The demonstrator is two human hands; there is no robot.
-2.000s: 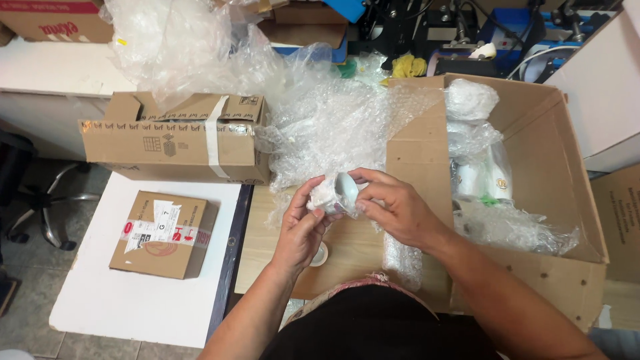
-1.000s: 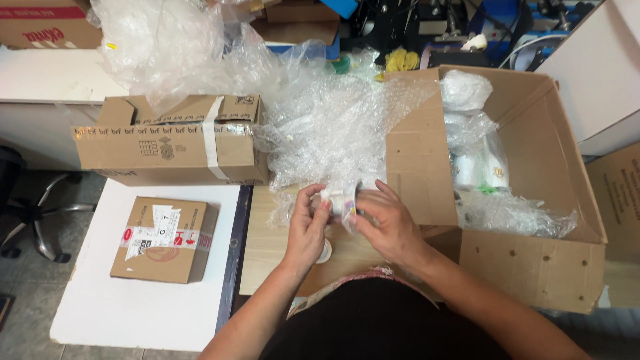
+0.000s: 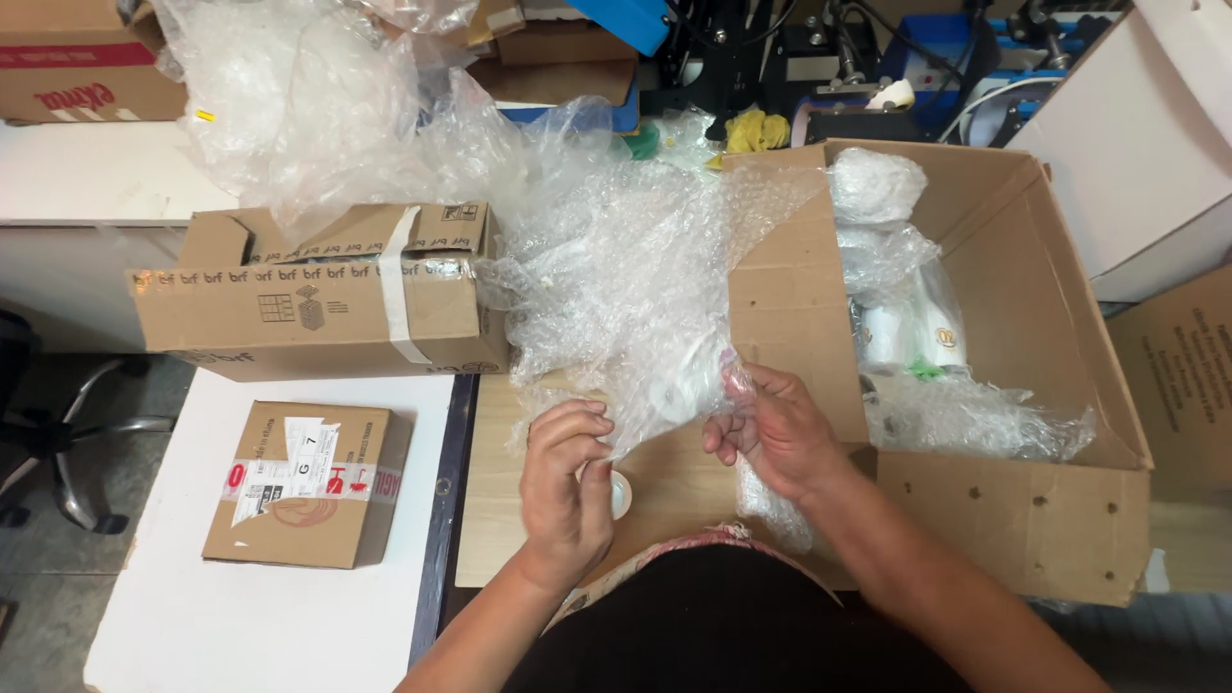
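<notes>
A sheet of bubble wrap (image 3: 626, 279) spreads over the wooden tabletop in front of me. My left hand (image 3: 570, 472) holds its near edge between thumb and fingers. With my right hand (image 3: 765, 423) I pinch another part of the wrap. Between the hands, a small white roundish object (image 3: 679, 390) shows blurred through the plastic; its exact kind cannot be told. A white disc (image 3: 621, 494) lies just right of my left hand. Below my right hand lies a bubble-wrapped bundle (image 3: 770, 505).
To the right, an open cardboard box (image 3: 1049, 318) holds wrapped items and white rolls (image 3: 938, 337). A long carton (image 3: 318, 313) stands at left, with a smaller taped box (image 3: 298, 486) nearer. Crumpled plastic (image 3: 289, 115) is heaped behind. Equipment stands at the back right.
The white cylindrical object, uncovered in my hands two seconds ago, is now under bubble wrap. My hands have moved apart, each holding part of the wrap.
</notes>
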